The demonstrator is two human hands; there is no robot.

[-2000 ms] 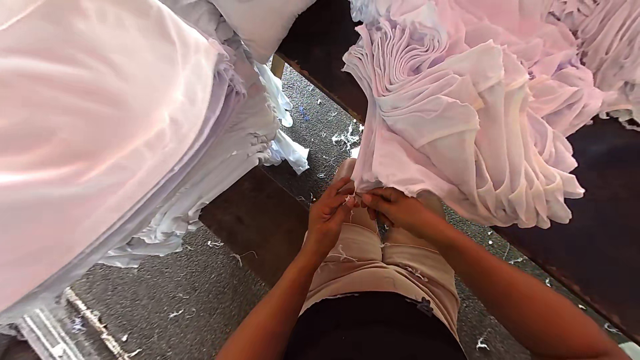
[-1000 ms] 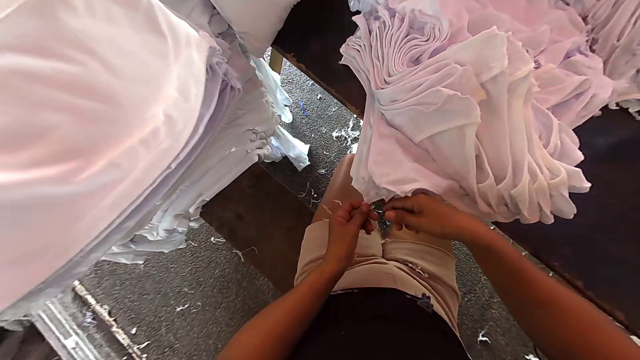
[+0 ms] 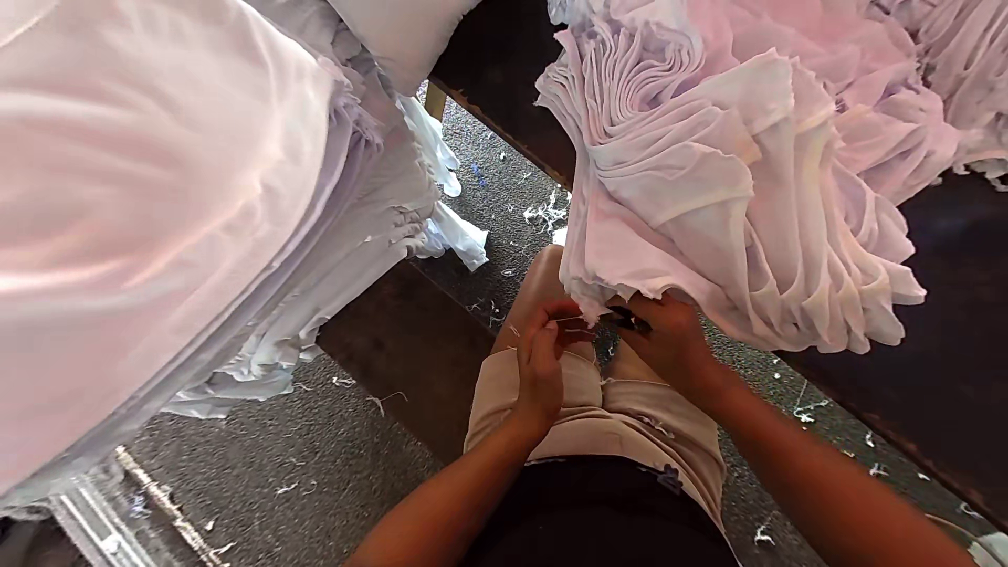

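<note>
A thick bundle of pale pink fabric pieces (image 3: pixel 709 181) hangs over the near edge of a dark table, its lower corner between my hands. My right hand (image 3: pixel 665 331) is closed around a small dark cutting tool (image 3: pixel 628 319), probably thread snips, whose tip points left at that corner. My left hand (image 3: pixel 549 354) is just left of the corner, its fingers curled around thin white threads (image 3: pixel 573 321). Whether those fingers also touch the cloth cannot be told.
A large stack of pale pink fabric (image 3: pixel 157 173) fills the left side. The dark table (image 3: pixel 945 315) stands at the right, and a brown wooden board (image 3: pixel 409 346) lies left of my legs. Thread scraps (image 3: pixel 546 213) litter the grey floor. More cloth (image 3: pixel 969 71) lies at the upper right.
Two seconds ago both hands were together at the bundle's lower edge. They are now somewhat apart, with the cloth corner between them and the dark tool showing more plainly.
</note>
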